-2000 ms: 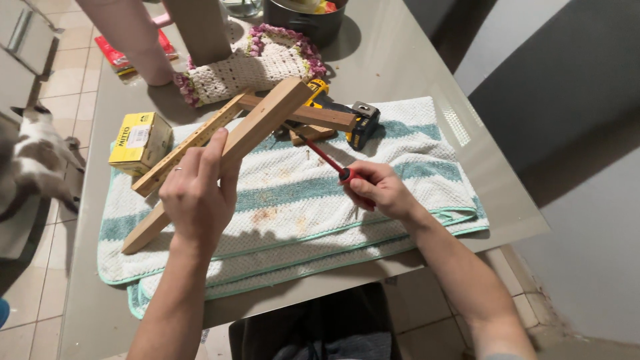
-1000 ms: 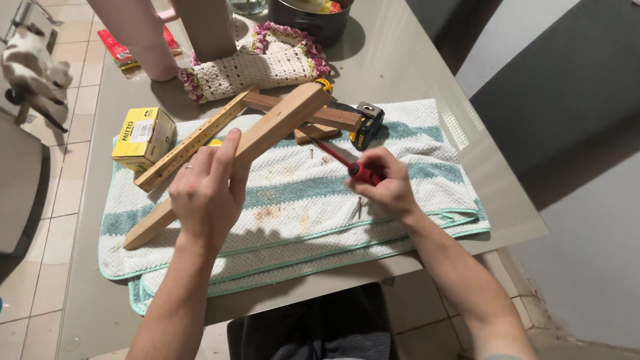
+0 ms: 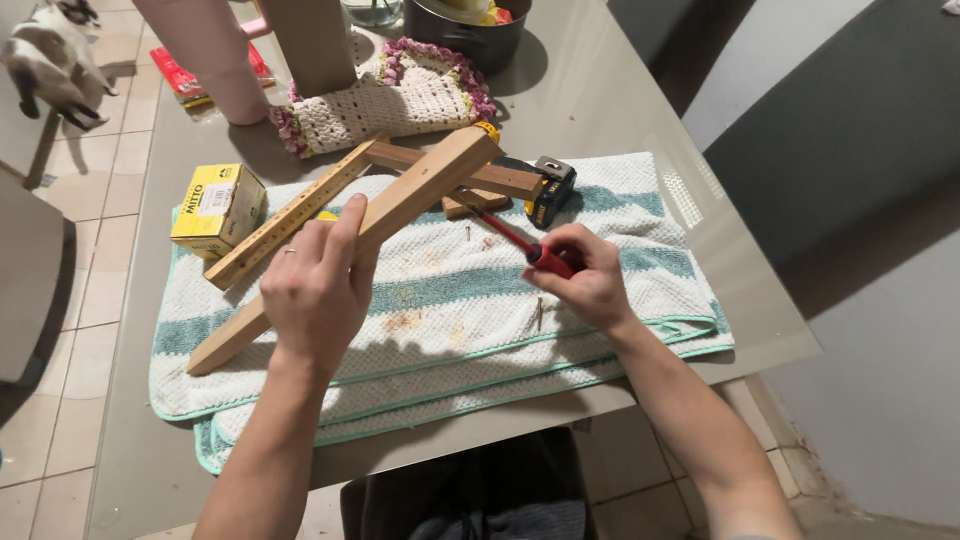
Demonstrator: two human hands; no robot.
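My left hand (image 3: 319,281) is closed round a long wooden bar (image 3: 431,187) of a joined wooden frame, its upper end raised and its lower end on the striped towel (image 3: 442,292). A second bar with a row of holes (image 3: 300,214) lies to its left, and a shorter crosspiece (image 3: 499,180) runs behind. My right hand (image 3: 585,277) grips a red-handled screwdriver (image 3: 550,260), its red shaft pointing up-left to the underside of the crosspiece or a small wooden block (image 3: 475,204); whether the tip touches is unclear. Two screws (image 3: 539,313) lie on the towel.
A yellow cardboard box (image 3: 217,210) stands left of the frame. Behind the crosspiece is a black and yellow DeWalt tool (image 3: 551,191), partly hidden. A crocheted cloth (image 3: 390,112), a pink tumbler (image 3: 214,60) and a dark pot (image 3: 480,37) stand farther back. A cat (image 3: 56,64) is on the floor at left.
My right hand has shifted slightly with the screwdriver since the earliest frame. My left hand keeps its hold on the bar. The cat has moved up along the floor.
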